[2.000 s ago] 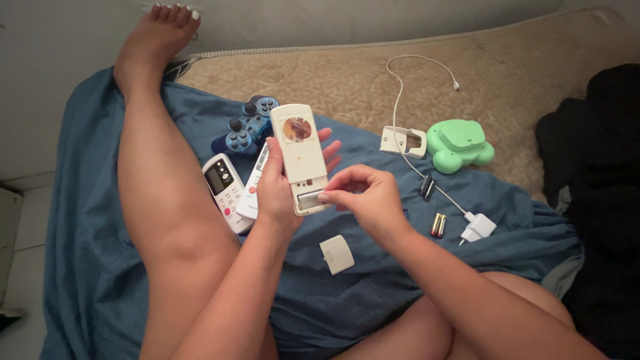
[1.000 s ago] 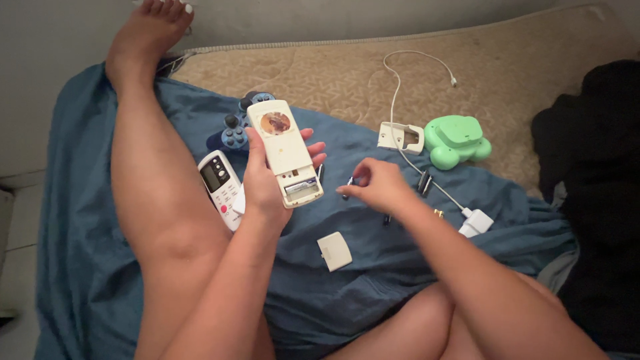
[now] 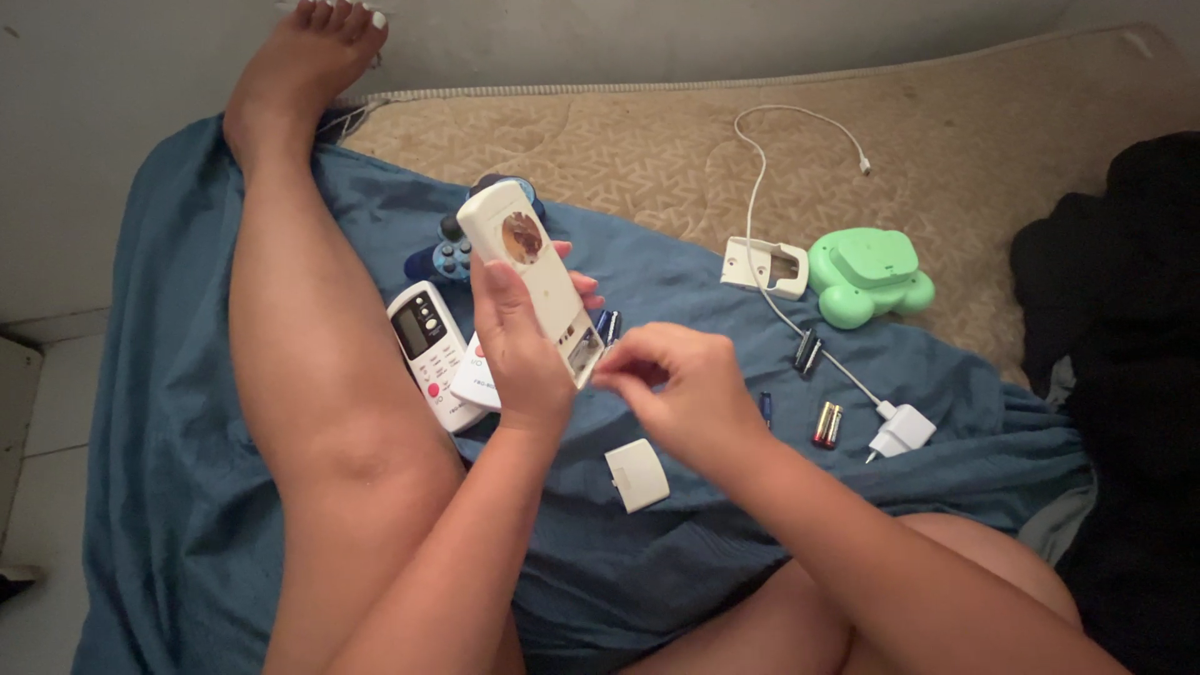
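Note:
My left hand point(image 3: 525, 347) holds a cream remote control point(image 3: 536, 281), back side up, its battery compartment uncovered at the lower end. The fingertips of my right hand point(image 3: 656, 375) are pinched together at that compartment's edge; whether they hold anything is hidden. Blue batteries point(image 3: 608, 326) lie on the cloth just beyond. Below my hands rests the cream battery cover point(image 3: 638, 475). To the right lie another blue battery point(image 3: 766, 410), a pair of gold-and-silver batteries point(image 3: 827, 425) and dark batteries point(image 3: 808, 352) beside a white cable.
Two white remotes point(image 3: 433, 356) point(image 3: 477, 378) and a blue game controller point(image 3: 452, 246) lie left of my hands. A cream remote holder point(image 3: 764, 267), green plastic object point(image 3: 869, 272) and white charger point(image 3: 902, 431) lie right, on blue cloth point(image 3: 712, 253) and mattress point(image 3: 609, 141).
My right hand has moved left from the cloth back to the remote's compartment. My left hand still holds the remote, now tilted differently.

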